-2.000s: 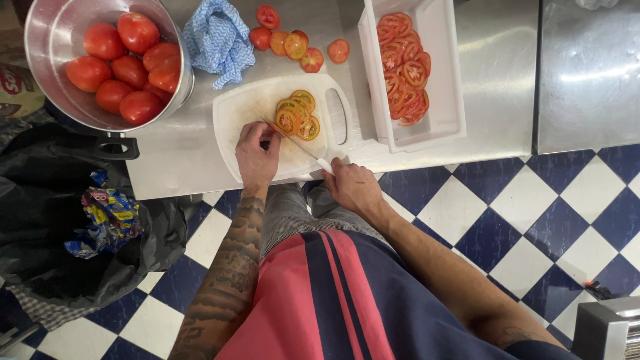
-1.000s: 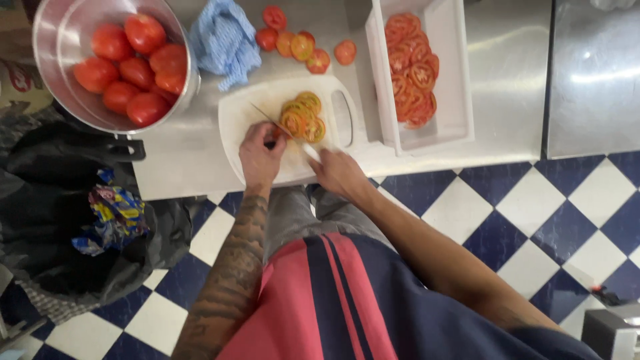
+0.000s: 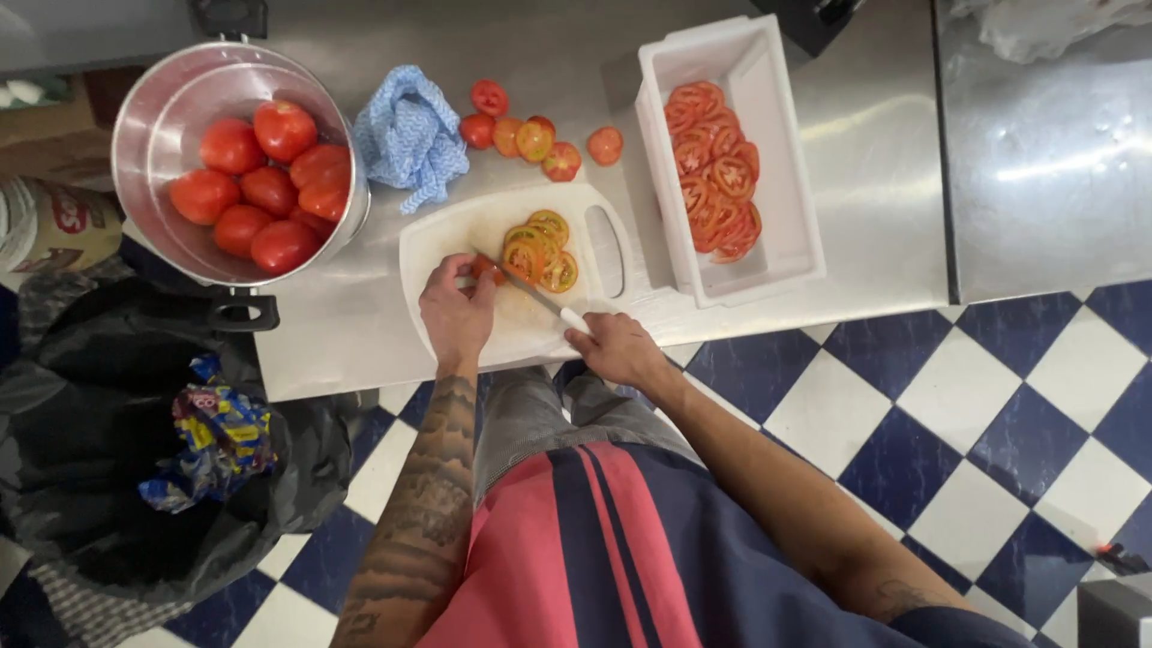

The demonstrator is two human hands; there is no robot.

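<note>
My left hand holds a piece of tomato on a white cutting board. My right hand grips the white handle of a kitchen knife, its blade against the right side of that piece. Greenish-orange tomato slices lie overlapping just beyond the blade, left of the board's handle slot. To the right, a white plastic tub holds rows of red tomato slices. Whole red tomatoes fill part of a metal pot at the left.
A crumpled blue cloth and several tomato ends lie behind the board on the steel counter. A bin with a black liner stands below the pot, with colourful wrappers in it. A dark object is behind the tub.
The knife and my right hand have shifted slightly over the board, while my left hand stays around the tomato piece. The slices by the blade lie a little more spread than one second ago.
</note>
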